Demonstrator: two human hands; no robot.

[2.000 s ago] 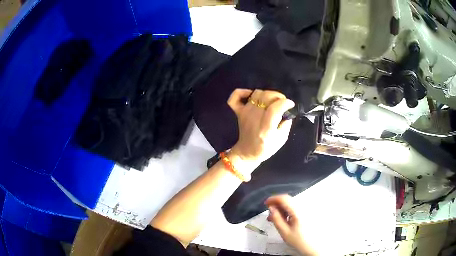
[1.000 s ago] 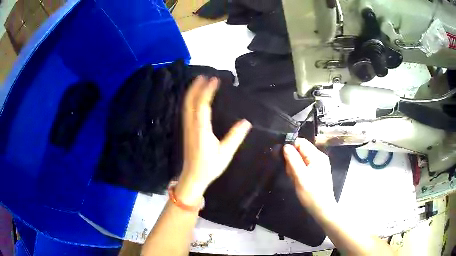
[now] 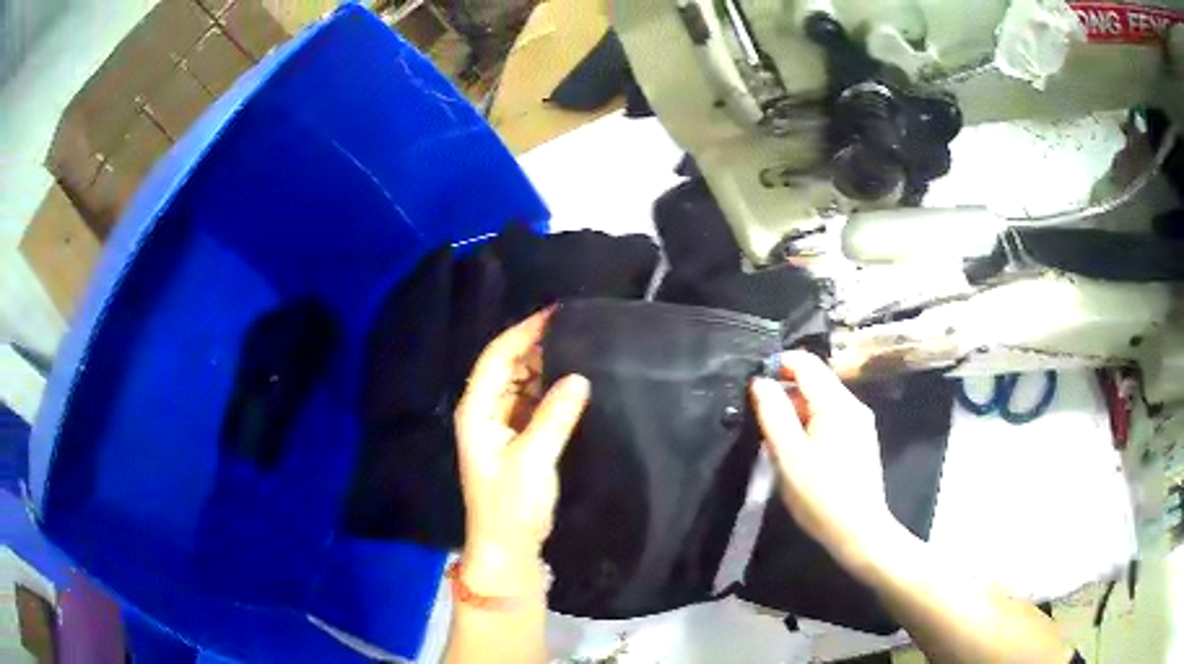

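Observation:
A black fabric panel [image 3: 636, 480] hangs between my two hands, its top edge near the machine's needle end. My left hand [image 3: 513, 441] holds its upper left edge between thumb and fingers. My right hand [image 3: 818, 448] pinches its upper right corner, beside the presser foot area [image 3: 808, 292]. A second black panel [image 3: 844, 532] lies under my right hand, with a white gap between the two. The stack of cut panels [image 3: 416, 402] lies left of my left hand, partly in the blue bin. Needle detail is too blurred to tell.
The cream-green sewing machine [image 3: 1065, 324] fills the right, with black knobs [image 3: 883, 136]. Blue-handled scissors [image 3: 1008, 394] lie on the white tabletop [image 3: 1039, 480] below its arm. The blue bin [image 3: 169, 285] is at left, holding a small black bundle [image 3: 279, 383]. Cardboard [image 3: 143, 117] is at upper left.
My left hand has left the machine and now holds a panel from the stack's side. My right hand has risen to the panel's corner near the needle. The view has shifted.

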